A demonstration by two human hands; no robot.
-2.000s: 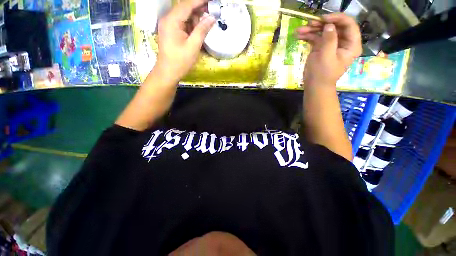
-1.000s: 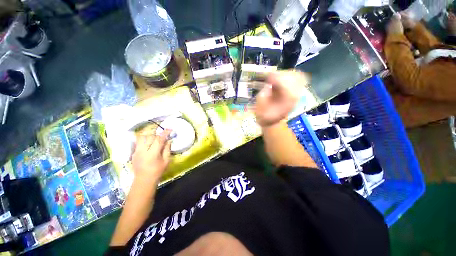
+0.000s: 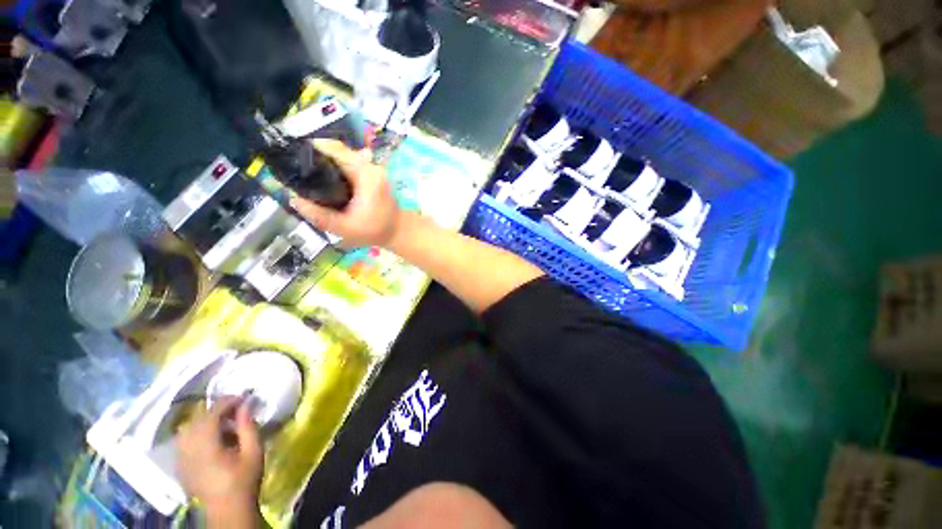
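A round white part [image 3: 258, 384] lies in the hollow of the yellow jig [image 3: 328, 362]. A white housing [image 3: 139, 439] with a flat arm lies beside it at the left. My left hand [image 3: 219, 455] is at the near left of the round part, fingertips on its surface near the centre; whether they grip something small there cannot be told. My right hand [image 3: 356, 196] is wrapped around the thick black electric screwdriver [image 3: 310, 174], over the screw feeders. The screwdriver's tip is not clear. One screw feeder [image 3: 212, 201] shows left of my right hand; the other is partly hidden.
A blue crate [image 3: 759, 248] with several black-and-white units stands right of the bench. A round tin [image 3: 108, 281] and clear plastic bags [image 3: 98, 201] lie behind the jig. White units [image 3: 408, 57] stand at the bench's far side. Cardboard boxes [image 3: 878, 486] are at lower right.
The view has turned to the right. My right hand, blurred near the feeders before, now holds the black screwdriver. The slim stick seen earliest no longer shows. My left hand remains at the round part.
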